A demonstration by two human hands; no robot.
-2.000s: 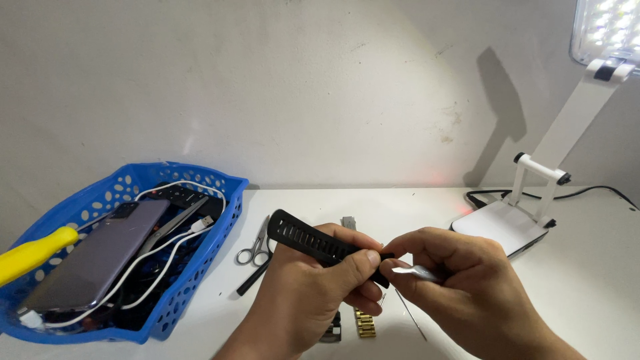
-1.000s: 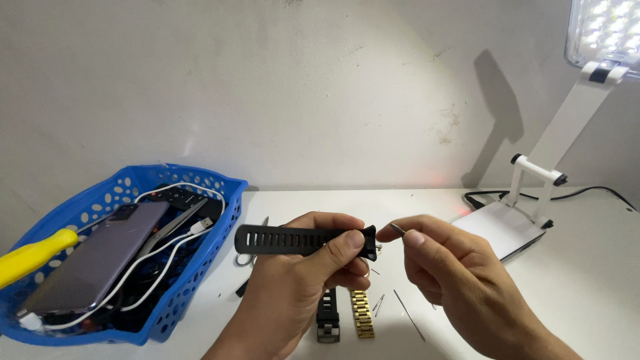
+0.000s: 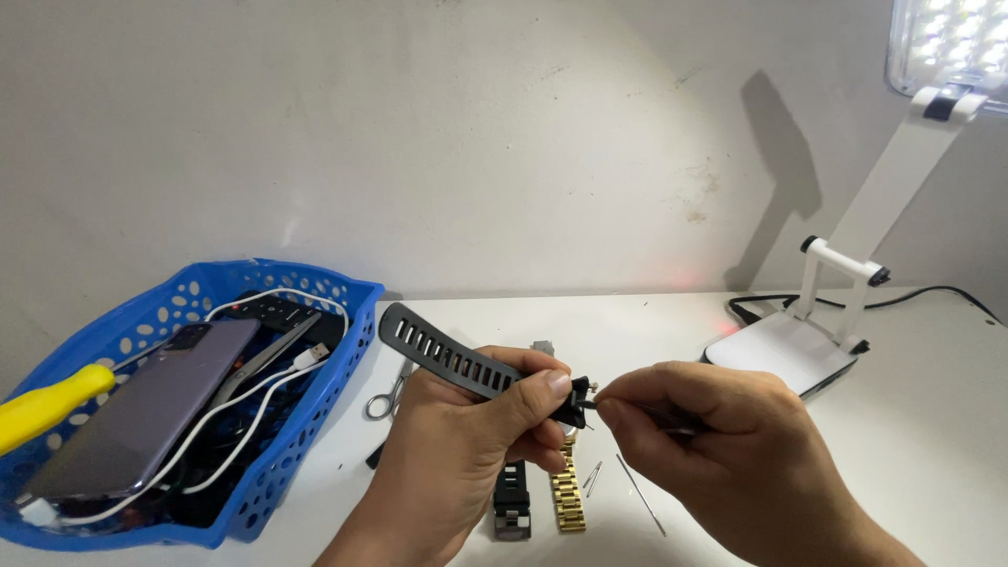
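My left hand [image 3: 488, 417] grips a black slotted watch strap [image 3: 449, 353] near its lug end, the holed tail pointing up and left. Between the thumb and forefinger of my right hand [image 3: 701, 441] is a thin metal tool [image 3: 669, 419], its tip at the strap's end. Small metal bits show at that end, too small to name. Below my hands on the white table lie a black strap with a buckle [image 3: 513, 504] and a gold metal watch bracelet [image 3: 568, 492], its upper part hidden. Small metal pins [image 3: 593, 477] and a thin metal rod [image 3: 641, 494] are beside it.
At the left, a blue plastic basket [image 3: 272, 480] holds a phone [image 3: 150, 409], a white USB cable [image 3: 260, 415], scissors [image 3: 264, 358], a remote control [image 3: 279, 313] and a yellow-handled tool [image 3: 55, 405]. Metal scissors [image 3: 383, 404] lie behind my left hand. A white lamp [image 3: 787, 346] stands at the right.
The strap has tilted from level to sloping, its tail now raised. My right hand has moved left, and the tool tip, apart from the strap one second ago, is back at its end.
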